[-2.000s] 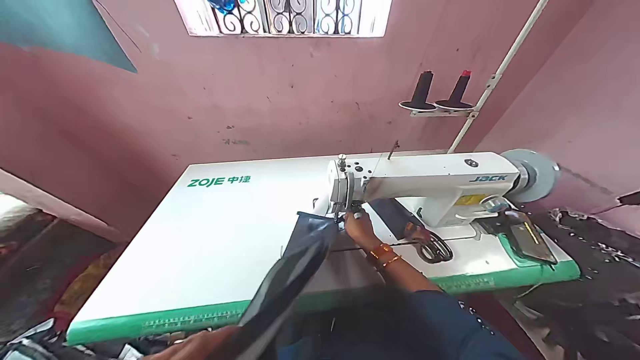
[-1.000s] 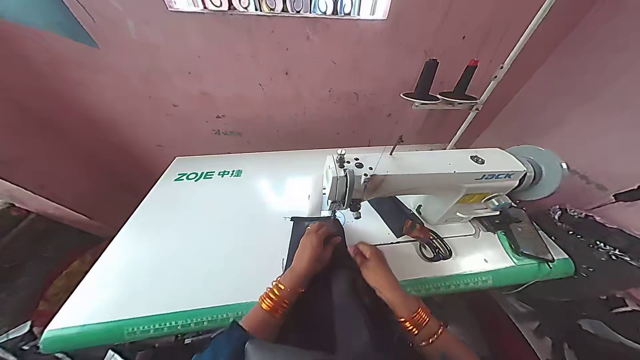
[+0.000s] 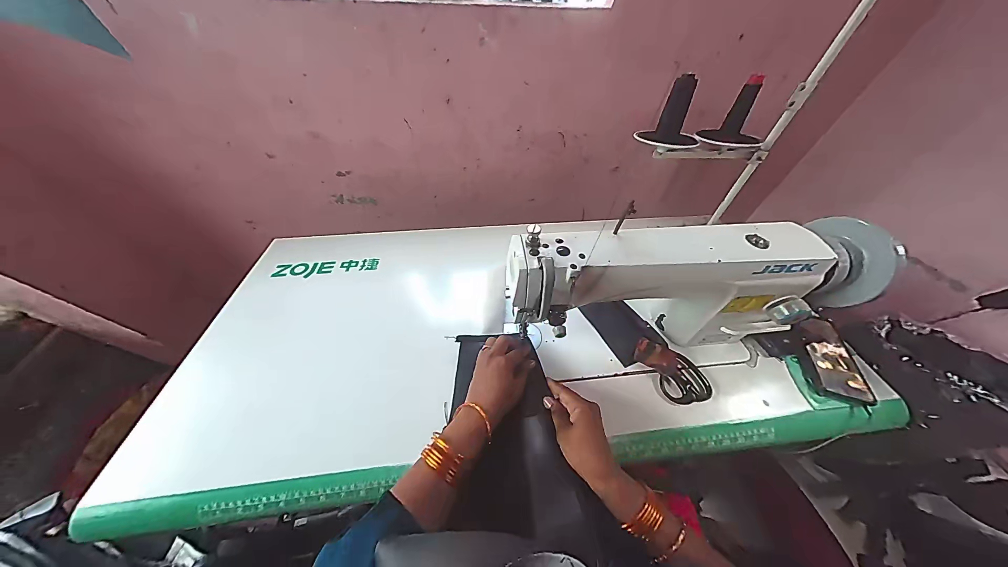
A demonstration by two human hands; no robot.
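Note:
A dark fabric piece [image 3: 520,465] runs from the needle area of a white Jack sewing machine [image 3: 669,268] down over the table's front edge. My left hand [image 3: 500,378] presses on the fabric just in front of the presser foot [image 3: 523,321], fingers spread on the cloth. On the fabric's right edge, my right hand [image 3: 579,429] pinches the cloth between thumb and fingers, a little nearer to me. The far edge of the fabric lies beside the presser foot. Exactly how the cloth sits under the needle is hidden.
The white Zoje table [image 3: 331,378] has a green front edge. Right of the needle lie a dark fabric strip [image 3: 618,331], a coiled black cord [image 3: 685,386] and a phone [image 3: 839,366]. Two dark thread cones [image 3: 677,110] stand on a rack behind. Dark cloth [image 3: 937,394] is heaped at right.
Two seconds ago my left hand was low at the left with the fabric slanting toward it. It has since come up to the needle area, and the fabric now runs straight toward me.

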